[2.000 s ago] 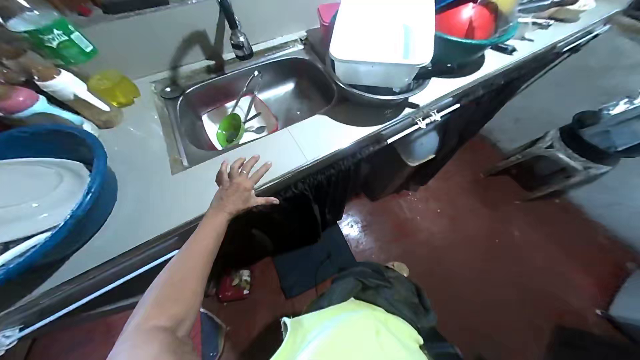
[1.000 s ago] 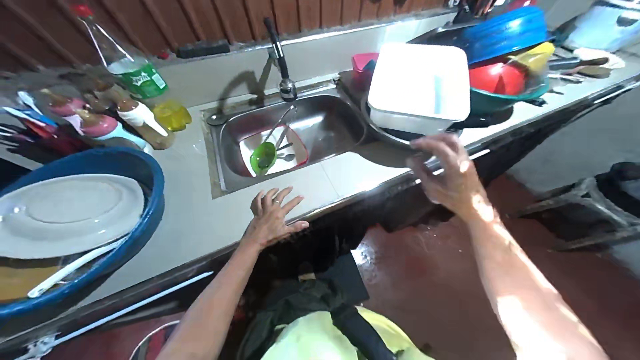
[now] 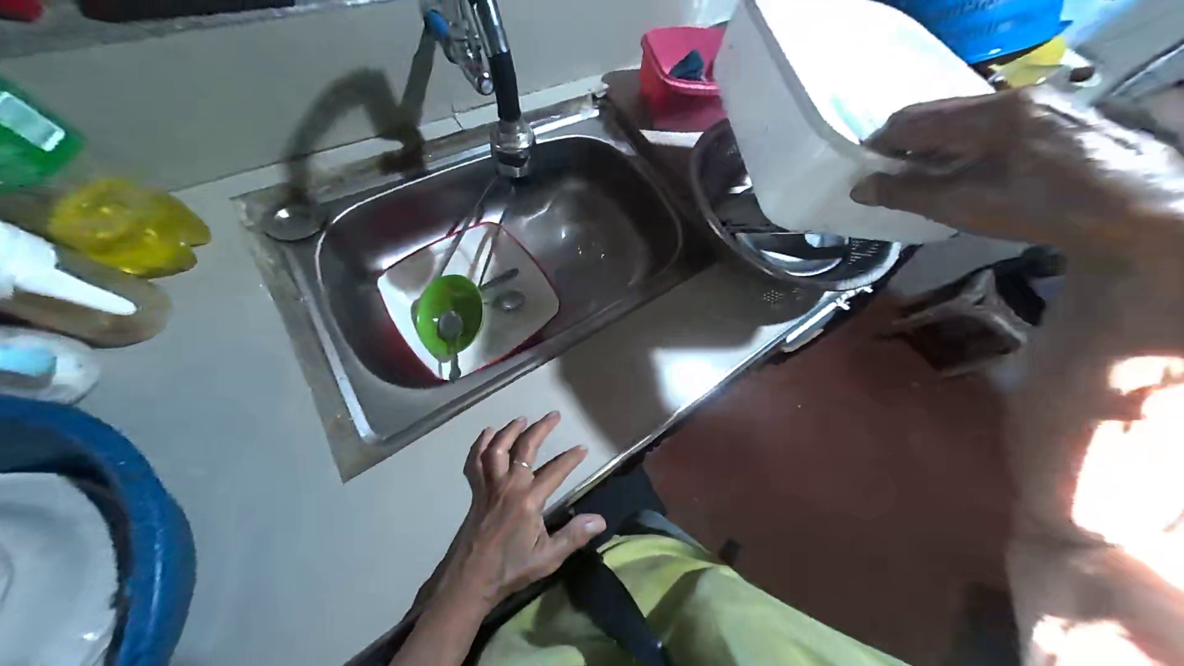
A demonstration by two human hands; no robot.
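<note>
My right hand [image 3: 999,166] grips the rim of a white plastic container [image 3: 786,139], tilted above a metal colander [image 3: 805,264] that holds metal ware. My left hand [image 3: 518,509], a ring on one finger, rests at the counter's front edge with fingers spread and holds nothing. In front of it lies the stainless steel sink [image 3: 592,213]. Inside the sink, a white square plate [image 3: 518,333] with a red edge carries a green bowl or ladle [image 3: 450,314] and metal spoons. The faucet [image 3: 511,139] hangs over the basin.
A blue basin [image 3: 157,546] with a white dish [image 3: 46,555] stands at the left. Behind it lie a yellow plastic bottle piece [image 3: 129,227], a green bottle [image 3: 32,139] and other bottles. A pink container [image 3: 680,79] stands behind the colander. The red floor [image 3: 832,462] shows at the right.
My right hand, out of view at first and then near the white container's front, now grips it. The container has been lifted and tilted, uncovering the colander. The view has moved closer to the sink.
</note>
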